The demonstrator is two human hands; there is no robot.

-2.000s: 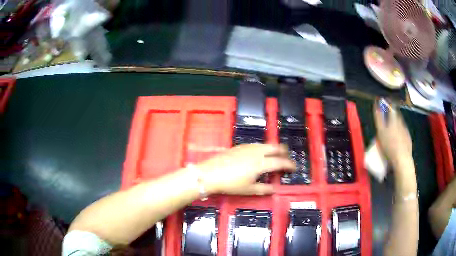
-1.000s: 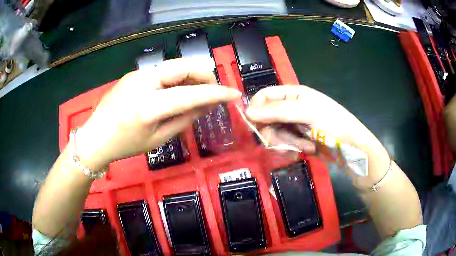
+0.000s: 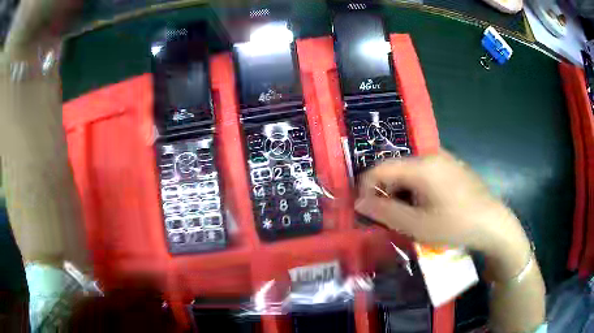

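Note:
Three open black flip phones (image 3: 280,169) lie in the red foam tray (image 3: 107,169), keypads towards me. Shiny film-like edges show over the middle keypad and beside the right one. My right hand (image 3: 423,201) is over the lower keypad of the right phone (image 3: 374,130), fingers curled, with a white and orange card (image 3: 447,276) held under the palm. Its fingertips are pinched; whether they hold film is unclear. My left hand (image 3: 45,26) is blurred at the upper left, off the phones; what it holds cannot be told.
Dark closed phones (image 3: 322,320) lie in the tray's front row, cut off by the lower edge. A white barcode label (image 3: 314,272) is above them. A blue binder clip (image 3: 497,47) lies on the green mat (image 3: 482,123) at the upper right. Another red tray (image 3: 578,169) is at the right.
My left hand has moved from above the phones to the upper left. My right hand has moved slightly right and down onto the right phone. The view is closer to the keypads.

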